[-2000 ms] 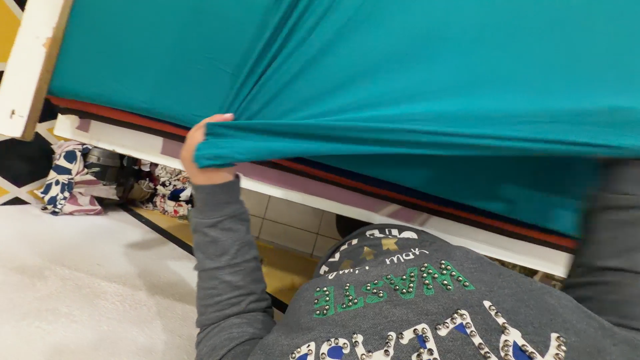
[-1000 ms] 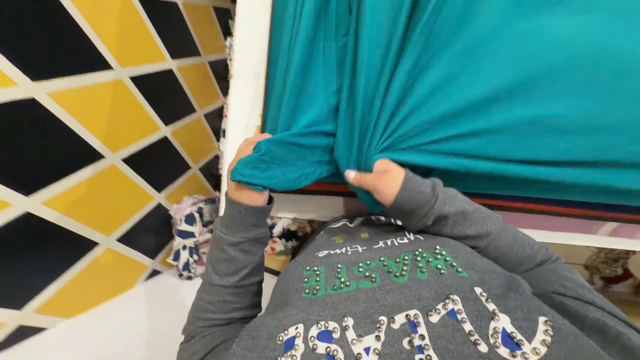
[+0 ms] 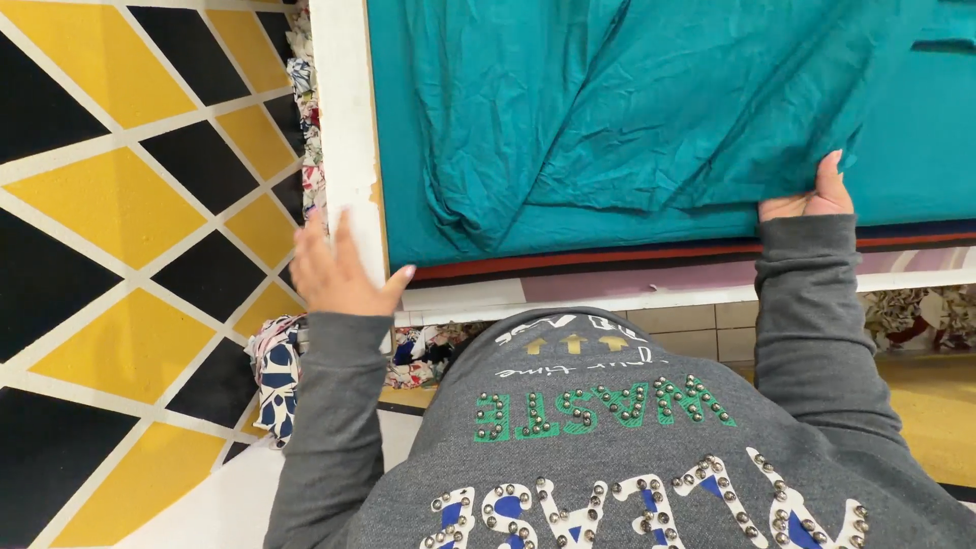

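Observation:
Teal fabric (image 3: 473,114) lies in layers over the table, its upper sheet folded and wrinkled toward the middle. My left hand (image 3: 343,267) is spread over the white board (image 3: 347,137) at the table's left end, slightly blurred, with nothing in it and its thumb near the fabric's corner. At the right, my right hand (image 3: 812,191) is at the edge of the folded sheet, palm up, with its fingers hidden under the cloth and the thumb raised beside it. Red and dark fabric layers (image 3: 534,263) show beneath the teal along the near edge.
A wall (image 3: 114,221) with black and yellow diamonds stands at the left. Fabric scraps (image 3: 427,354) lie below the table, and a patterned cloth bundle (image 3: 278,374) sits by the wall. The table's white near edge (image 3: 465,297) runs close to my body.
My left hand has let go of the teal fabric it held one second ago. My right hand has moved right, away from the left hand. The upper sheet's near edge now lies folded back from the table edge.

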